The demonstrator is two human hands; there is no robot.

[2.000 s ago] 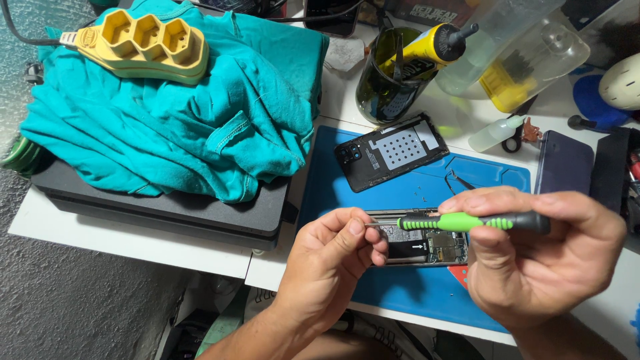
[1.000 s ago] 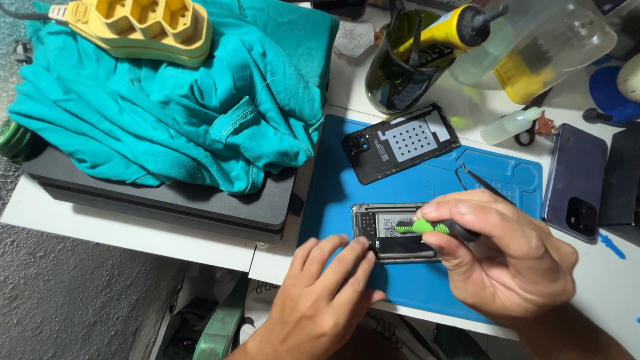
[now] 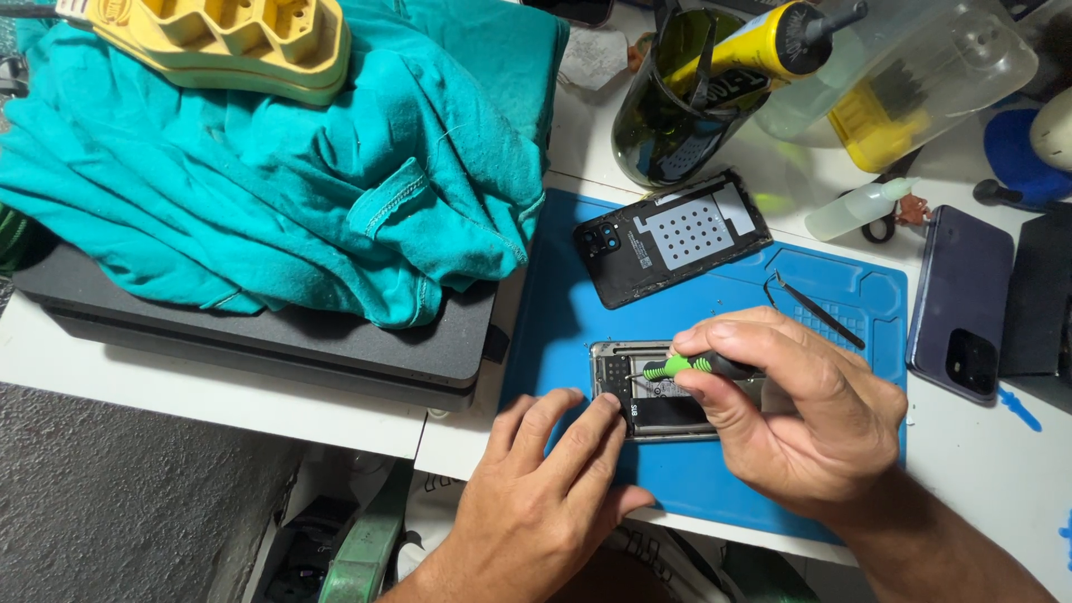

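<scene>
An opened smartphone (image 3: 670, 417) lies on a blue silicone work mat (image 3: 737, 486), its battery and dark lower cover showing. My right hand (image 3: 796, 410) holds a green and black screwdriver (image 3: 688, 365) between thumb and fingers, its tip at the edge of the phone's dark cover. With nothing in its grasp, my left hand (image 3: 553, 477) rests its spread fingertips on the phone's left end and the mat. Above the phone lies its detached back cover (image 3: 674, 239), inner side up. Black tweezers (image 3: 821, 314) lie on the mat to the right.
Teal cloth (image 3: 335, 176) and a yellow power strip (image 3: 243, 42) lie on a black console (image 3: 251, 335) at left. A cut green glass container (image 3: 678, 100) holds a yellow glue tube (image 3: 745, 50). A small bottle (image 3: 858, 209) and a purple phone (image 3: 959, 301) stand or lie at right.
The opened phone, held up in my hands two seconds ago, is down on the mat. Over the last second the screwdriver tip has moved left on it, to the dark cover.
</scene>
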